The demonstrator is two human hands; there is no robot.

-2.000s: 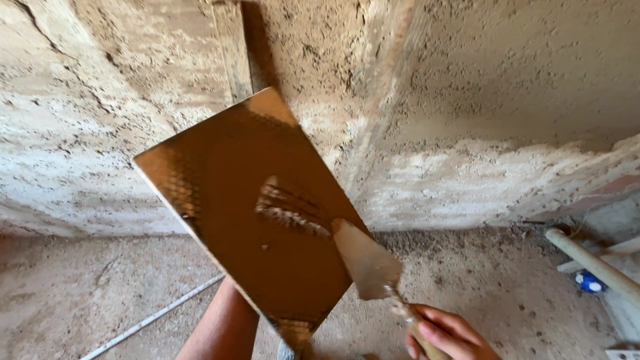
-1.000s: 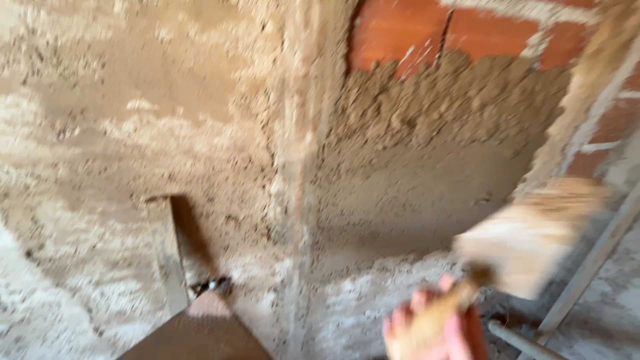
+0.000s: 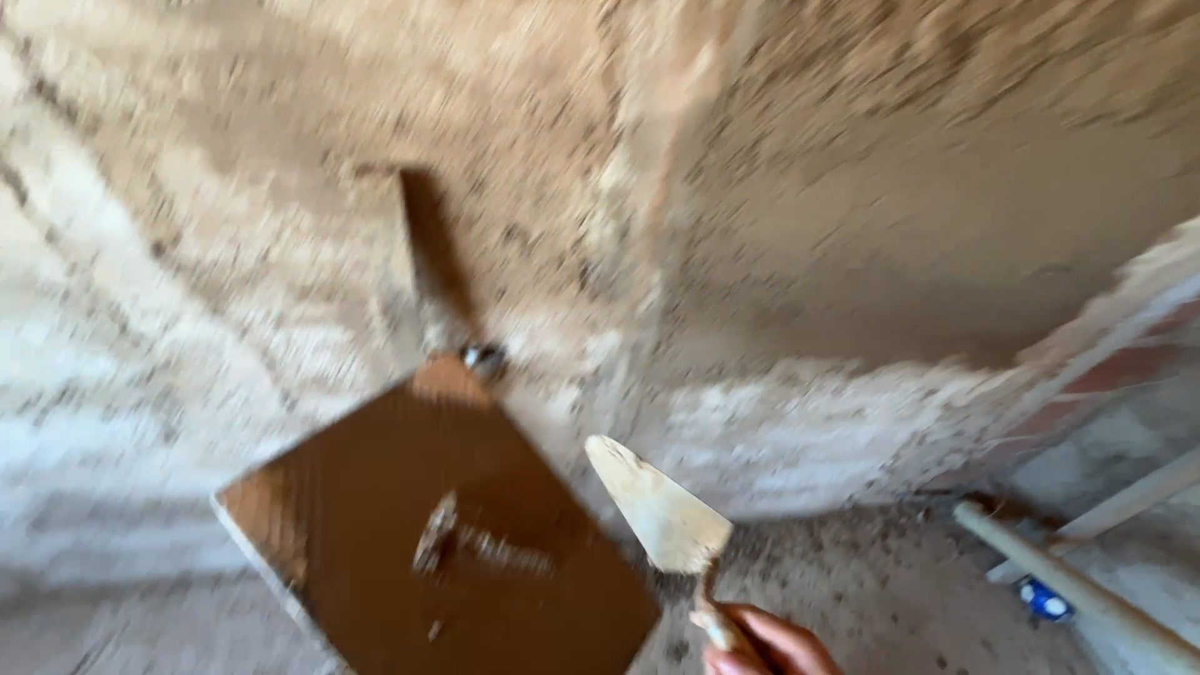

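Note:
My right hand [image 3: 764, 642], at the bottom edge, is closed around the handle of a pointed trowel [image 3: 661, 514], whose blade points up and left. To its left is a tilted brown rectangular board [image 3: 403, 487] with small lumps of mortar [image 3: 492, 550] on its wet-looking face. A gap separates the blade from the board's right edge. My left hand is out of view. Behind them stands a rough wall [image 3: 534, 234], partly coated with mortar.
An upright strip [image 3: 403, 272] leans at the wall behind the board. Lower right, pipes [image 3: 1059, 572] lie by a blue and white item [image 3: 1045, 600] on the dusty floor [image 3: 844, 581]. Bare brick [image 3: 1116, 370] shows at the right.
The view swung up to brickwork and back down. The trowel, over the board's edge two seconds ago and raised at right one second ago, is now beside the board. Less mortar shows on the board.

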